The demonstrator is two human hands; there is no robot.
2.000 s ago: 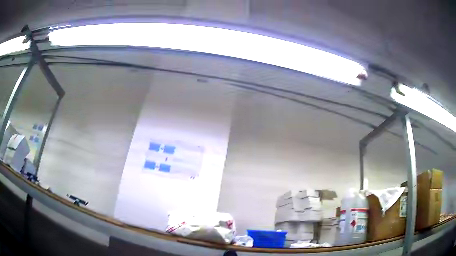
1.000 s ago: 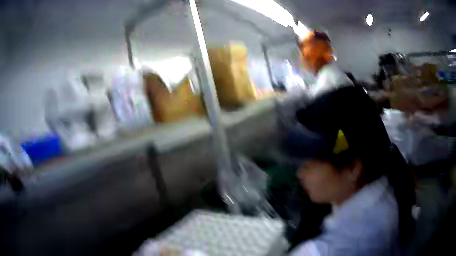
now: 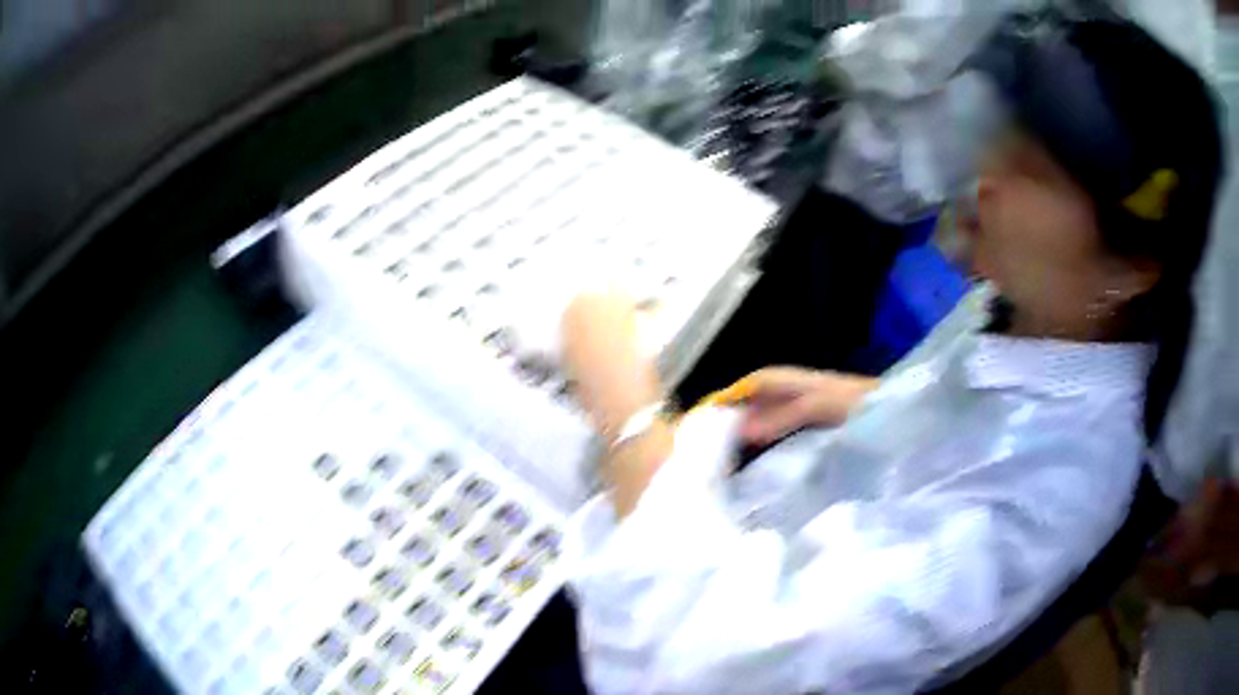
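Neither my left hand nor my right hand is in view. A large white parts tray (image 3: 238,455) lies nearest, at the lower left. Small dark ring parts (image 3: 419,550) fill pockets on its right side, and the pockets on its left are empty. Beyond it is a thick block of stacked white trays (image 3: 544,177) with rows of dark parts. A neighbouring worker's bare forearm (image 3: 618,387) reaches over the stack's near edge; its fingertips are blurred. That worker's other hand (image 3: 788,405) has a yellow-orange finger cot.
A neighbouring person in a white smock (image 3: 829,543) and dark cap sits at the right. Crumpled clear plastic (image 3: 666,54) lies behind the stack. A blue stool or bin (image 3: 924,292) shows behind the stack. The green bench top (image 3: 102,407) shows at the left.
The view has swung down and right from the lights, wall and shelf to the trays and the neighbour. The trays now show large and close.
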